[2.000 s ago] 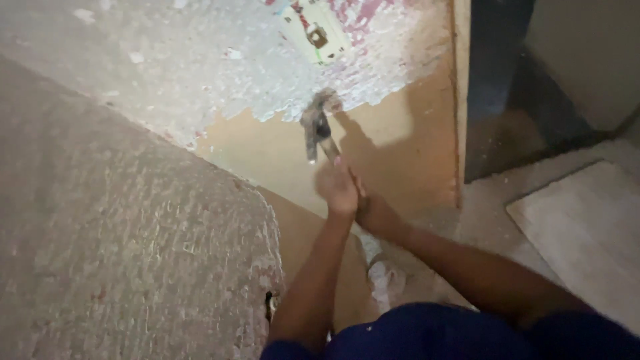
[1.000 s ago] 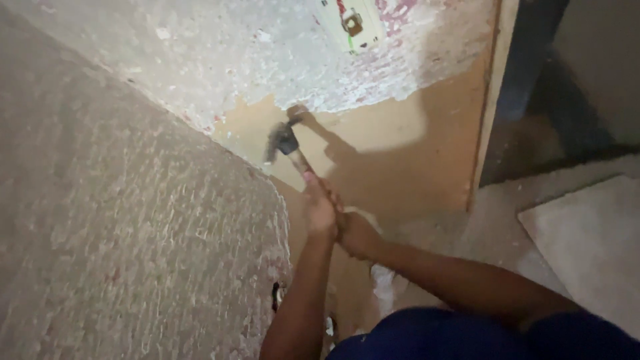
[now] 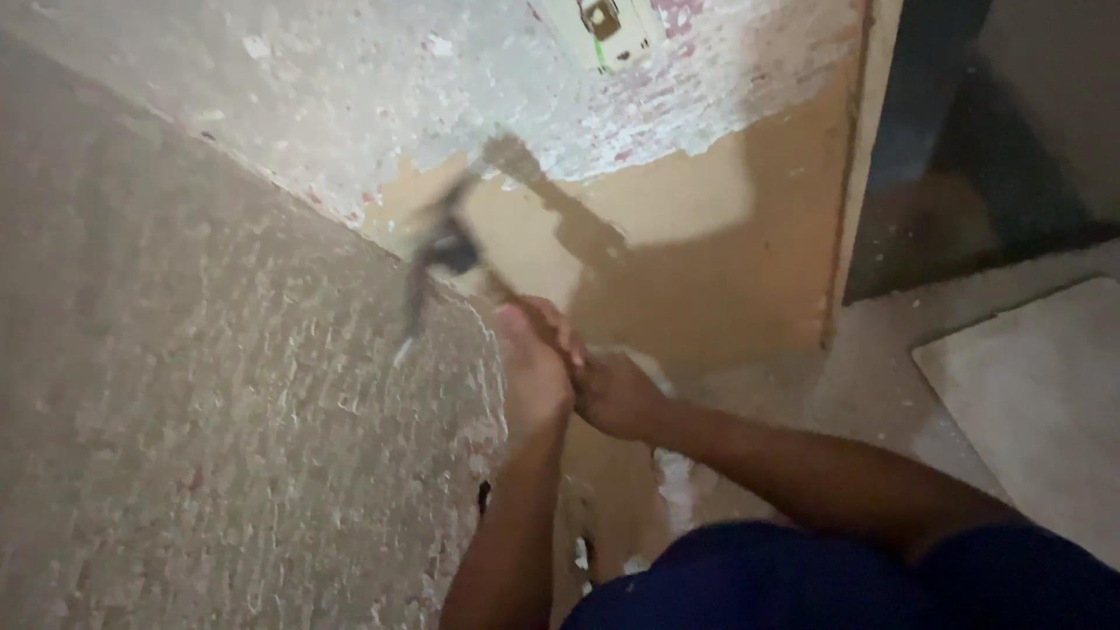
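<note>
Both of my hands grip the wooden handle of a pick-like hammer with a long, dark, double-ended head (image 3: pixel 451 249), blurred by motion. My left hand (image 3: pixel 535 359) is nearer the head; my right hand (image 3: pixel 617 394) holds the handle just behind it. The head is in front of the corner where the rough left wall (image 3: pixel 219 394) meets the wall ahead. That wall's lower part is smooth and tan (image 3: pixel 682 201); above a jagged edge its surface (image 3: pixel 367 87) is whitish and chipped, with reddish patches. Whether the tool touches a wall cannot be told.
An electrical box (image 3: pixel 617 31) with a green wire is set in the wall ahead. A wooden door frame edge (image 3: pixel 862 166) borders a dark panel (image 3: pixel 980 175) at right. A pale slab (image 3: pixel 1032 385) lies on the floor. Holes show low on the left wall's edge.
The tool's head has moved left, from in front of the tan wall toward the left wall. Both hands stay on the handle. The view has shifted somewhat.
</note>
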